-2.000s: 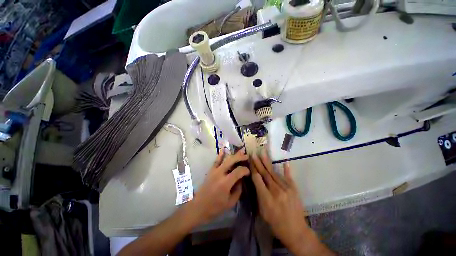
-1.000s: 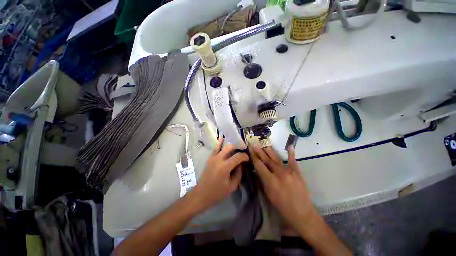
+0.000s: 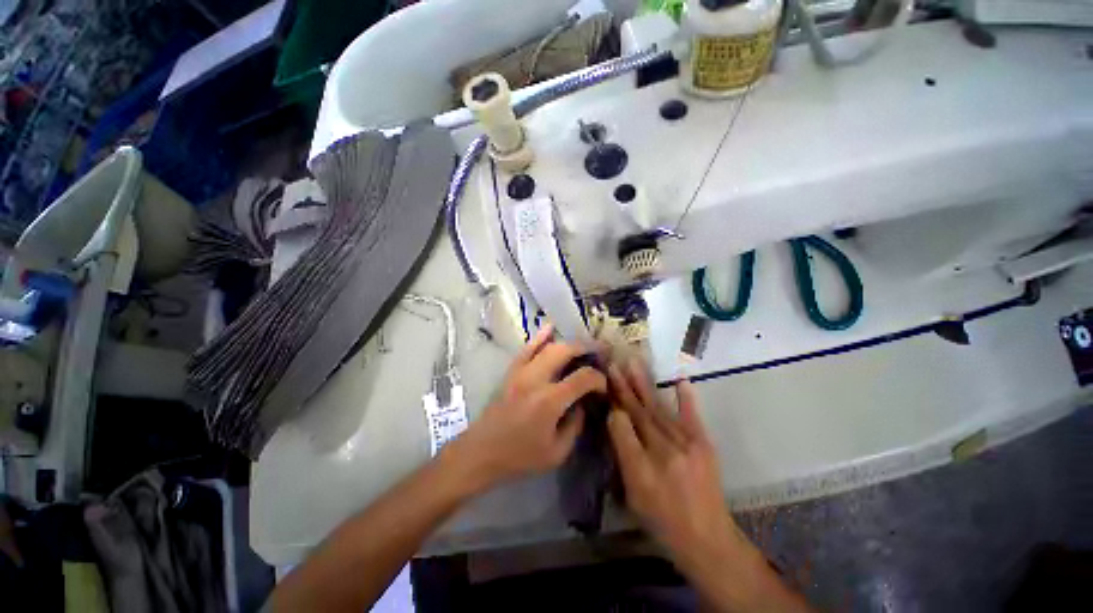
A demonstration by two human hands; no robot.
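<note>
A dark grey-brown waistband piece [image 3: 586,461] lies under my fingers just in front of the needle area [image 3: 619,321] of the white sewing machine [image 3: 827,132]. My left hand [image 3: 529,413] has bent fingers gripping the piece's left side. My right hand [image 3: 666,457] lies flat on its right side, fingertips near the presser foot and slightly blurred. The piece hangs toward the table's front edge. The foot itself is partly hidden by my fingertips.
A fanned waistband bundle [image 3: 348,269] lies on the left tabletop. A ticket [image 3: 446,419] on string lies left of my left hand. Green scissor handles [image 3: 826,284] and a small dark block [image 3: 694,338] lie under the arm. A thread spool [image 3: 729,48] stands on top.
The piece has moved up under my hands, and less of it hangs over the front edge. My left fingers have shifted slightly. The view has shifted a little.
</note>
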